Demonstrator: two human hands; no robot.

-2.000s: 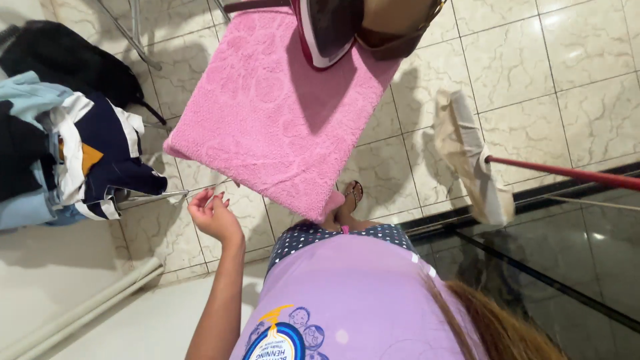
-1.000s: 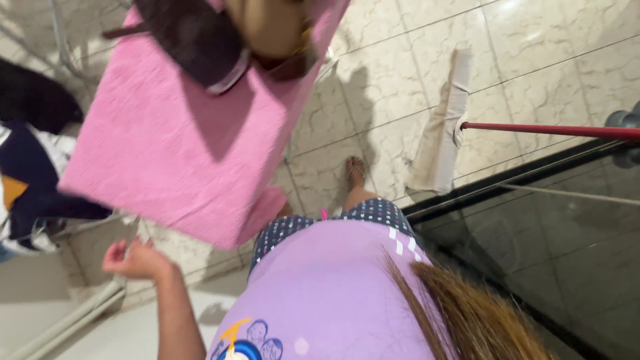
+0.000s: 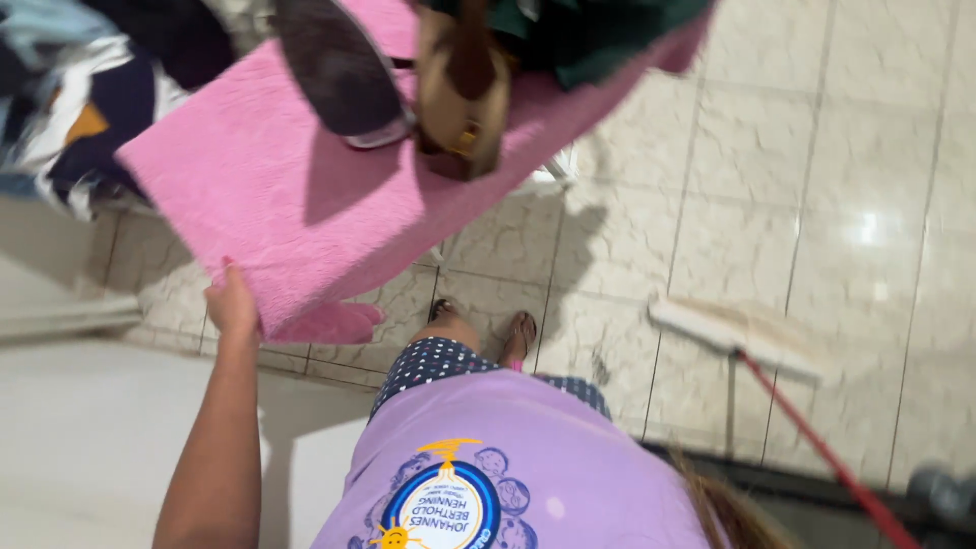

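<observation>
My left hand [image 3: 235, 305] grips the lower left corner of a pink plush mat [image 3: 259, 191], its thumb on top of the fabric. The mat lies over a raised flat support, its near edge hanging down. On the mat rest a dark-soled shoe [image 3: 335, 69] and a beige and brown shoe [image 3: 461, 91] with a gold buckle. Dark green fabric [image 3: 595, 38] lies behind them at the top. My right hand is not in view.
A floor squeegee wrapped in a light cloth [image 3: 732, 335], with a red handle [image 3: 823, 450], stands on the tiled floor at the right. Piled clothes [image 3: 99, 114] are at the upper left. A white wall [image 3: 99, 442] is at the lower left. My sandalled feet [image 3: 521, 335] are below the mat.
My left hand, beside the mat before, has taken hold of its corner. The view has shifted, showing more of the shoes and the green fabric.
</observation>
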